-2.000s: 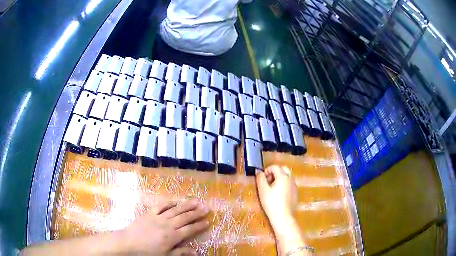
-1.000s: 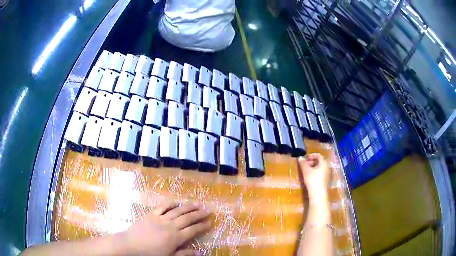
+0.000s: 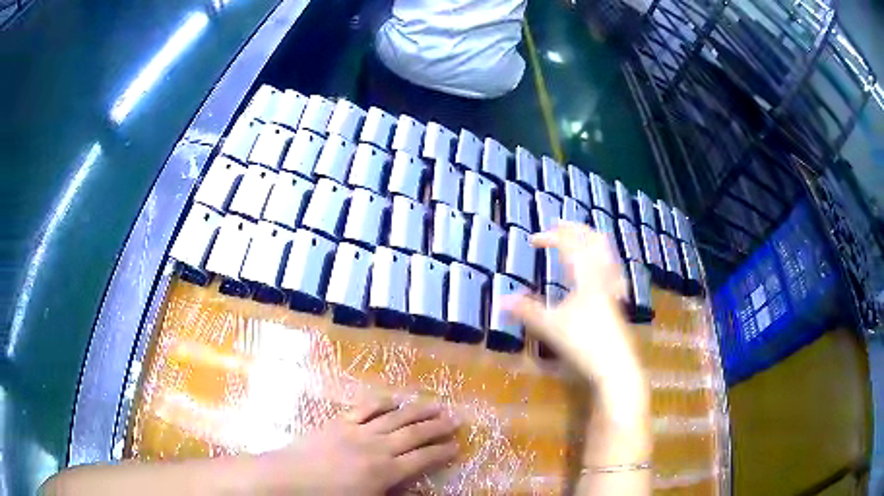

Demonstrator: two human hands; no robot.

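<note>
Silver housings with black lower ends stand in close slanted rows on the orange board; one housing is in the front row. My left hand lies flat on the film-covered board below the rows, fingers spread and empty. My right hand is over the right part of the front rows, blurred, thumb and fingers apart. It hides part of several housings. Whether its fingertips touch one is not clear.
A green conveyor with a grey side rail runs along the left. A person in light clothing is beyond the board. A blue crate, a yellow block and dark racks stand at the right.
My right hand has moved up and left from the board's right side to over the front rows, and its fingers have spread. The view has shifted; my left hand still rests on the board.
</note>
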